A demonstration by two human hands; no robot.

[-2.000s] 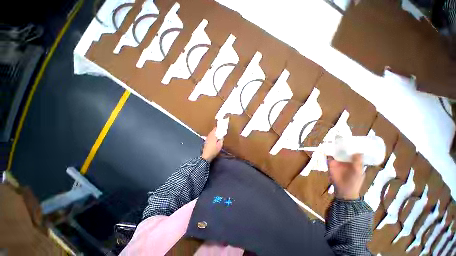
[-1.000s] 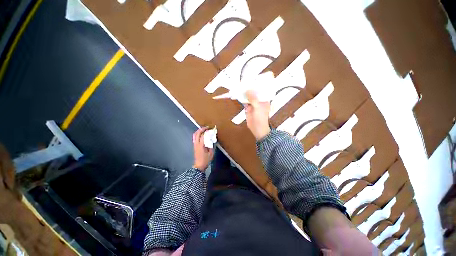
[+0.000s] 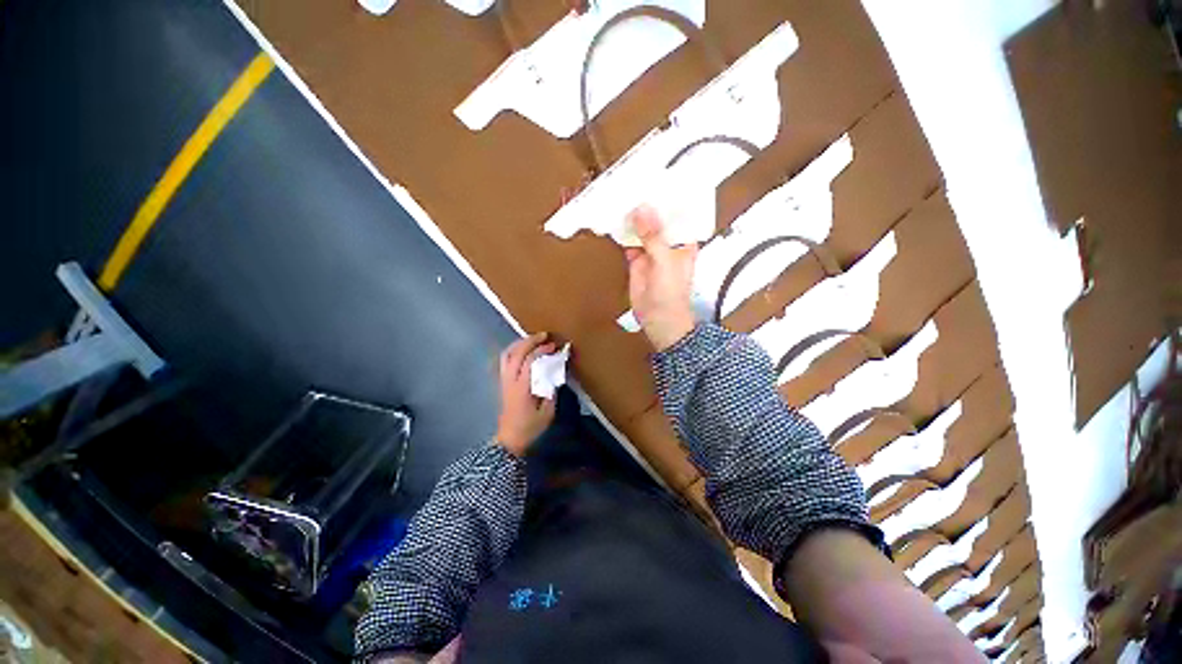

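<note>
My right hand [image 3: 664,279] is closed around the white glue bottle [image 3: 674,205], over a white bag top piece [image 3: 761,81]. The bottle blends into the white; its nozzle cannot be made out clearly. Brown arched handles [image 3: 782,241] cross the white pieces, which lie in a row on overlapped brown panels [image 3: 486,227]. My left hand [image 3: 522,396] holds a crumpled white tissue [image 3: 550,372] at the table's near edge.
The white table covering [image 3: 966,247] runs beyond the panels, with spare brown panels [image 3: 1102,143] on the far side. A clear bin-like container [image 3: 318,486] and a grey metal leg [image 3: 97,348] stand at the left, near a yellow floor line [image 3: 188,169].
The view has shifted along the row. My right hand has moved with the bottle from the pieces at the right to one near the middle. My left hand still holds the tissue.
</note>
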